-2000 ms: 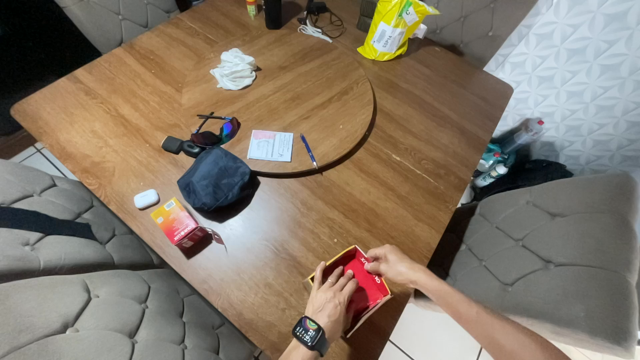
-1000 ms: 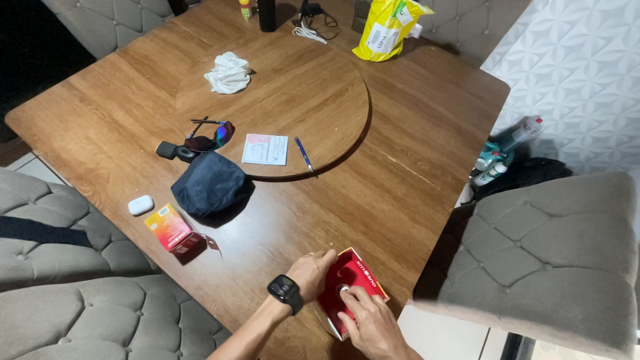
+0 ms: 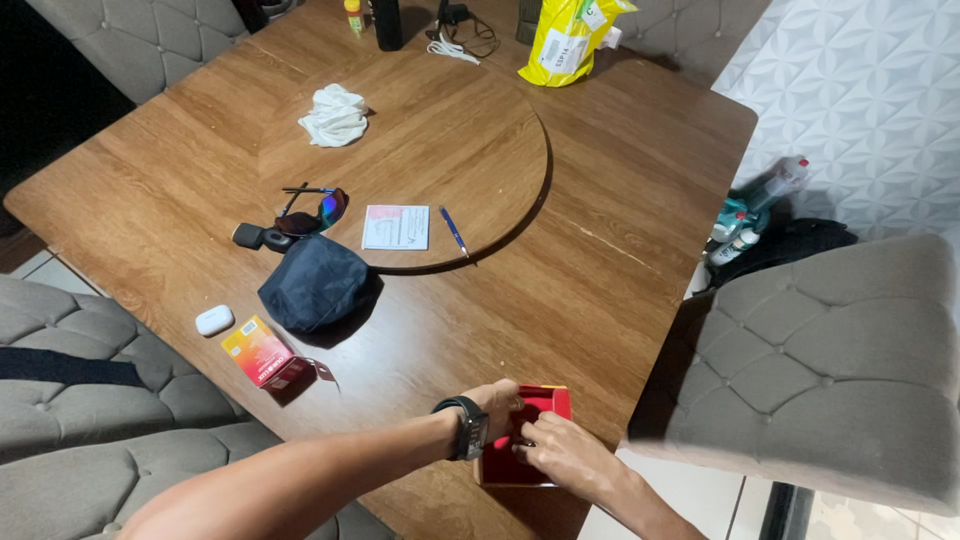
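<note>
At the table's near corner lies an open cardboard box with a red interior [image 3: 510,466]. My left hand [image 3: 493,409], a black smartwatch on its wrist, rests at the box's left side with its fingers on the edge. My right hand [image 3: 559,450] reaches over the box from the right, fingers curled over the red inside; a small dark thing shows at its fingertips, too hidden to name. To the left are a red and orange carton [image 3: 259,352] with an open flap, a white earbud case [image 3: 214,320] and a dark fabric pouch [image 3: 315,283].
Sunglasses [image 3: 304,217], a paper booklet [image 3: 396,227] and a blue pen [image 3: 454,231] lie near the round raised panel's edge. Farther back are a crumpled white cloth [image 3: 335,115], cables [image 3: 454,46] and a yellow plastic package [image 3: 562,45]. Tufted chairs [image 3: 817,367] flank the wooden table [image 3: 600,225].
The box is turned differently from before. My left hand stays at its left side, and my right hand has shifted over the red interior.
</note>
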